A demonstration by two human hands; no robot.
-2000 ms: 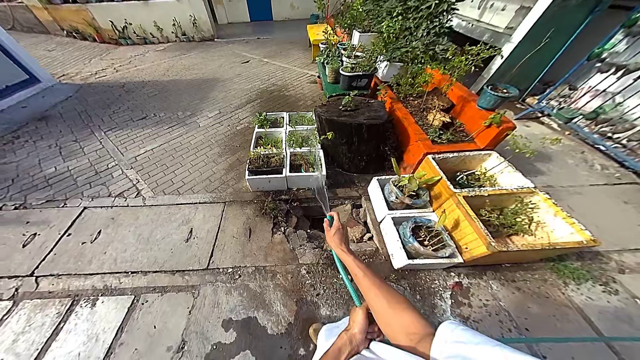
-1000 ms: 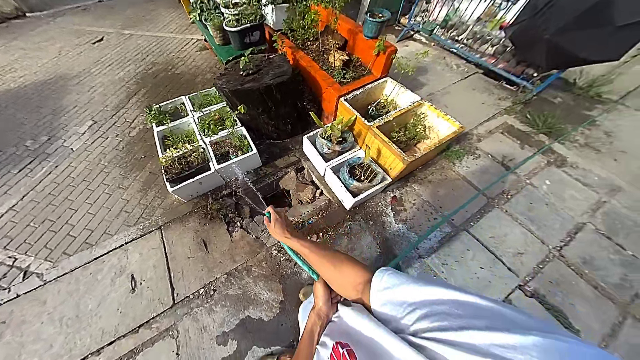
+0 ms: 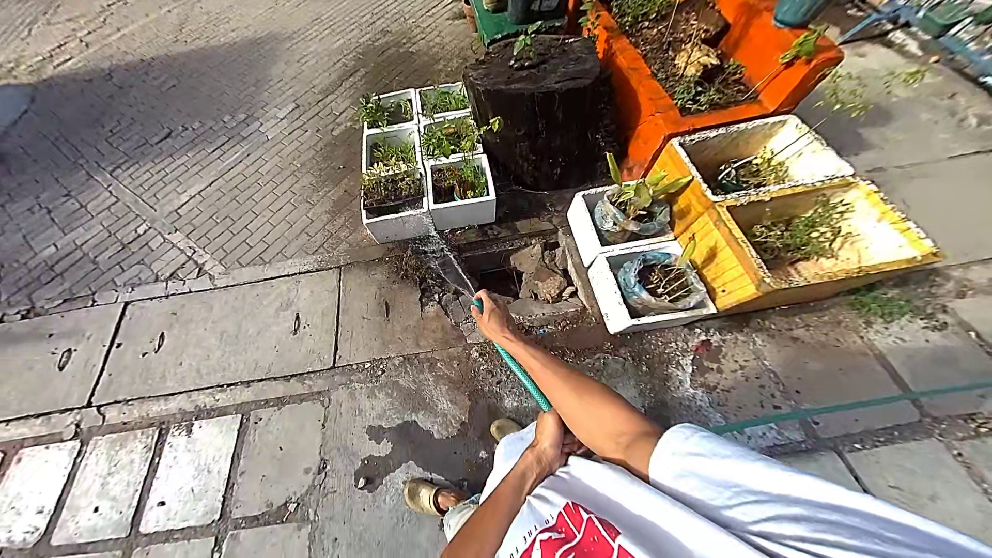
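Observation:
My right hand [image 3: 494,316] grips the end of a green garden hose [image 3: 524,377], and a spray of water [image 3: 451,261] leaves it toward the near edge of the white foam planter boxes [image 3: 395,225]. Closer to my body, my left hand [image 3: 552,435] is closed around the same hose, partly hidden by my right forearm. Leafy plants [image 3: 391,153] grow in the white boxes. To the right, two white foam boxes [image 3: 616,310] hold plants in plastic bags, beside yellow foam boxes [image 3: 728,267] with small plants.
A broken hole in the pavement [image 3: 500,279] with rubble [image 3: 546,275] lies just beyond my right hand. Behind it stand a dark tree stump [image 3: 535,116] and an orange planter [image 3: 639,108]. More hose [image 3: 837,408] crosses the slabs at right.
The view has swung left since one second ago. Both hands stay on the hose, and water still sprays toward the white boxes.

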